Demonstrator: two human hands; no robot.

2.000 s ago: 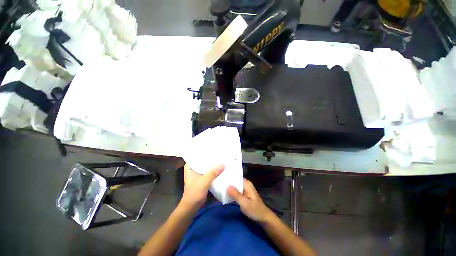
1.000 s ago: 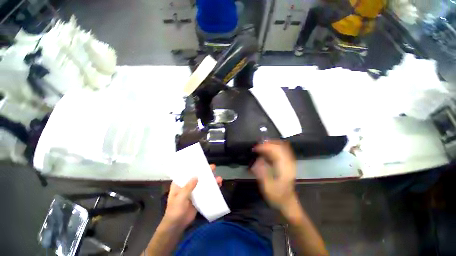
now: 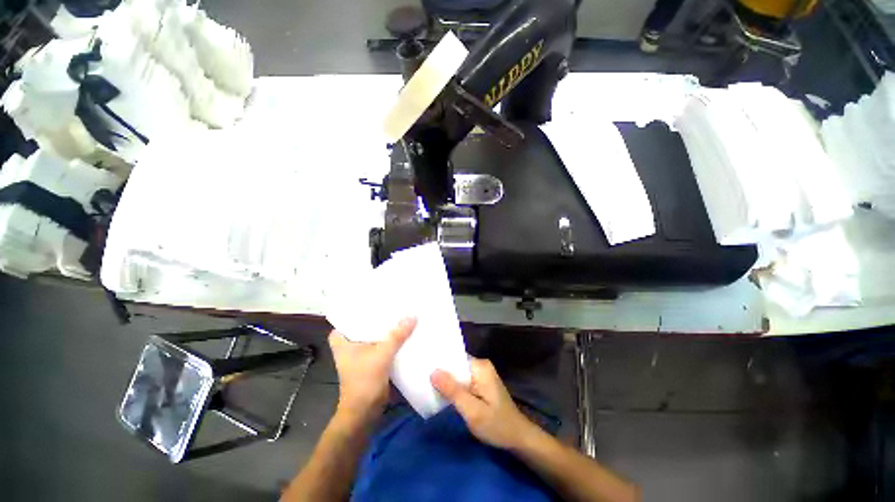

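Note:
My left hand (image 3: 369, 367) and my right hand (image 3: 483, 400) are bare and both hold white cut pieces (image 3: 420, 319), spread a little like a fan, in front of the machine. My left thumb lies on top; my right hand grips the lower right edge. The far edge of the pieces is close to the shiny metal feed area (image 3: 457, 227) of the black skiving machine (image 3: 510, 69); I cannot tell if they touch. One loose white piece (image 3: 606, 181) lies on the black machine bed (image 3: 535, 221).
White stacks (image 3: 211, 211) cover the left of the worktable (image 3: 638, 317); curved white piles (image 3: 761, 167) lie beyond the bed. Tied bundles (image 3: 147, 74) are far left. A stool (image 3: 167, 397) stands on the floor at left. Parts of other people show at the top.
A loose piece now lies on the bed, where none lay two seconds ago. My right hand has come back from beside the bed to the pieces. The view has shifted.

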